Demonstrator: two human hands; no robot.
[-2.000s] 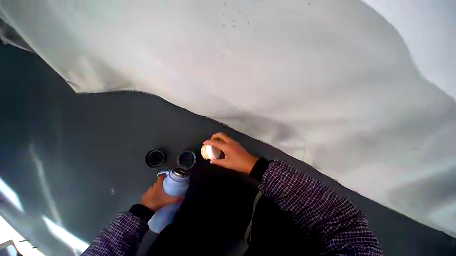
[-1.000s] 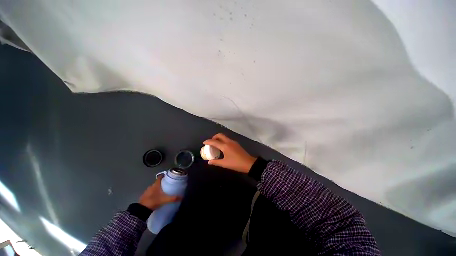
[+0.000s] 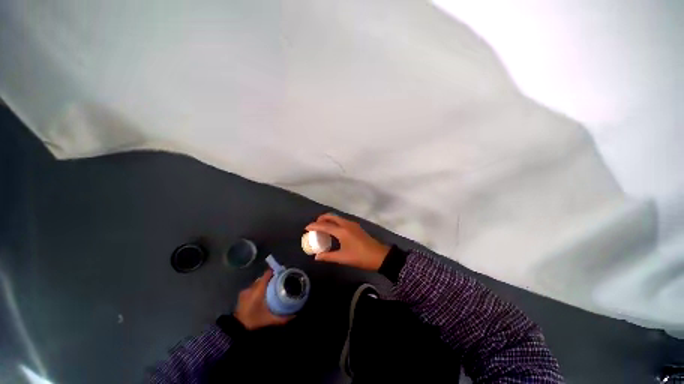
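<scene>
My left hand (image 3: 255,303) is closed around the light-blue vacuum flask (image 3: 283,298). The flask's open dark mouth faces up toward me, and its strap loop sticks out at the upper left. My right hand (image 3: 354,241) holds the small whitish flask stopper (image 3: 316,241) between thumb and fingers, above and right of the flask mouth and apart from it. Two dark round cups stand on the floor left of the flask: a black one (image 3: 188,257) and one with a greyish inside (image 3: 241,253).
A large off-white cloth cover (image 3: 300,90) hangs across the upper part, its lower edge running down to the right. Dark floor (image 3: 97,225) lies below it. A shoe edge (image 3: 349,330) shows beside the right sleeve. A small dark object is cut off at the lower right corner.
The flask has moved right relative to the cups and now shows its mouth more directly. The cups and cloth have shifted left in view. My right hand still holds the stopper.
</scene>
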